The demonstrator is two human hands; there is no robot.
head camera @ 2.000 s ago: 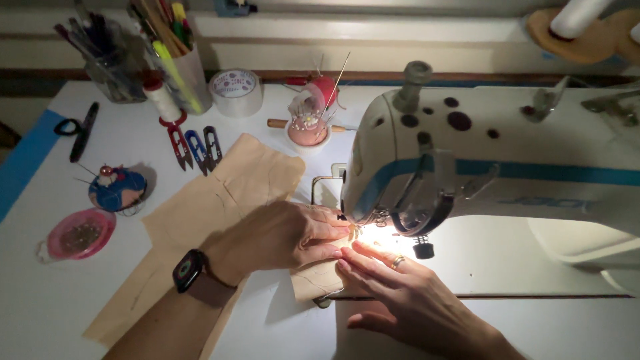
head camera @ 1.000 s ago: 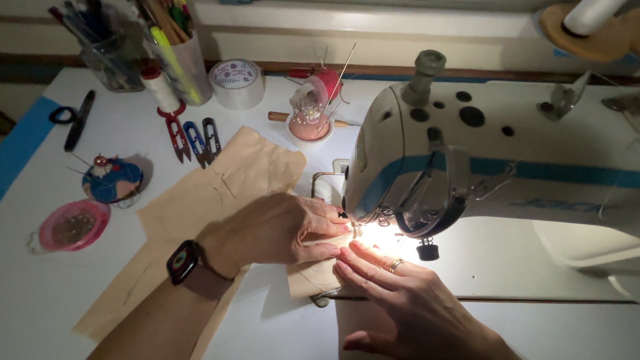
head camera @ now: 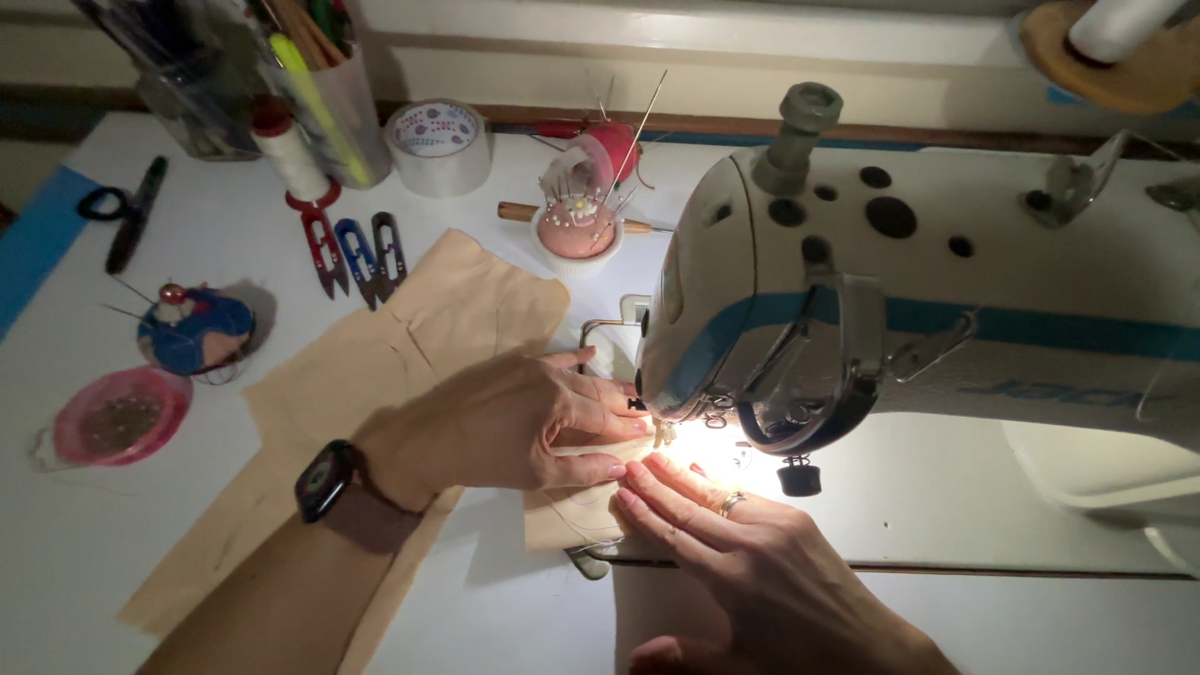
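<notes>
Under the lit head of a Jack sewing machine, tan fabric lies beside the presser foot. My left hand, with a smartwatch at the wrist, rests on this fabric, its fingertips just left of the foot. My right hand, wearing a ring, presses its fingertips on the fabric's right edge, close in front of the foot. Neither hand is closed around anything. A larger tan fabric piece with drawn lines spreads beneath my left wrist and forearm. The needle tip is hidden in glare.
Behind my left hand lie several thread snips, a tape roll and a pink pincushion. Farther left are a blue pincushion, a pink pin dish and a thread spool. Pen holders stand at the back.
</notes>
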